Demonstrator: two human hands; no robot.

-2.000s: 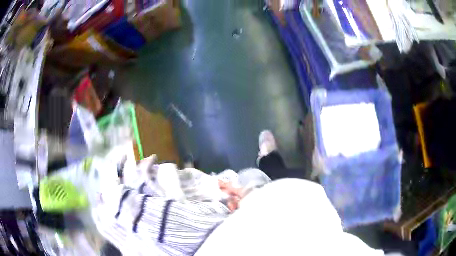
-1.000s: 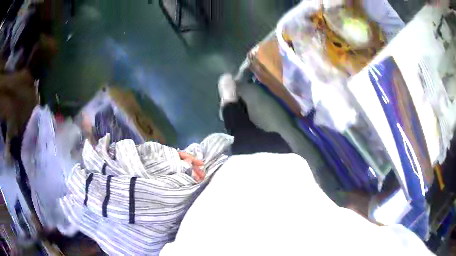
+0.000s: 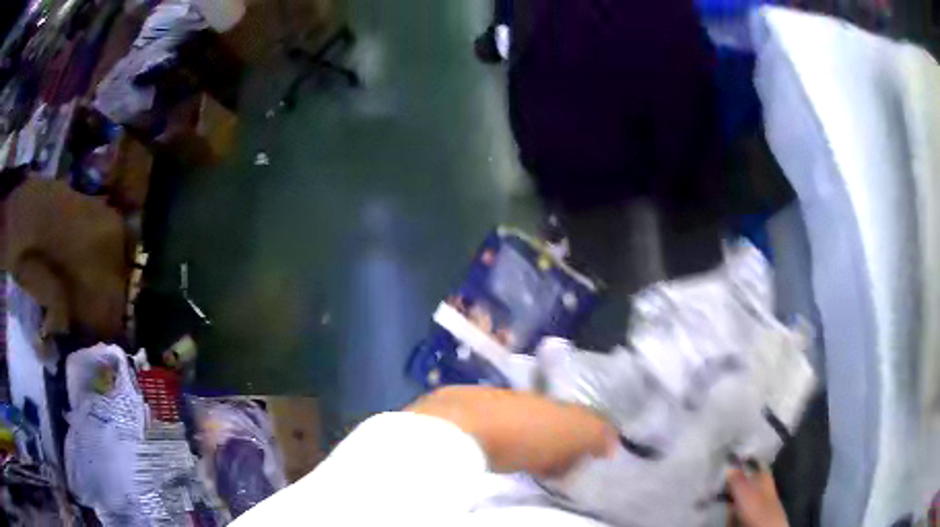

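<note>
The striped garment [image 3: 680,412] is bunched up at the lower right, pale and blurred, with a few short black bands showing. My left forearm reaches across from the lower left, and my left hand [image 3: 582,443] is on the garment's left part, its fingertips hidden in the cloth. My right hand [image 3: 758,498] grips the garment's lower right edge near the bottom of the picture; only its fingers show.
The white-covered ironing table [image 3: 835,206] runs down the right side. A navy packed bundle [image 3: 526,293] lies on the green floor ahead. Large dark purple cloth [image 3: 618,93] is at the top. Cartons [image 3: 72,247] and a red basket [image 3: 160,393] are at left.
The view has turned; the blue crate and lined bin are gone, and the ironing table and navy bundle now show. The garment has moved from lower left to lower right, with both hands at it.
</note>
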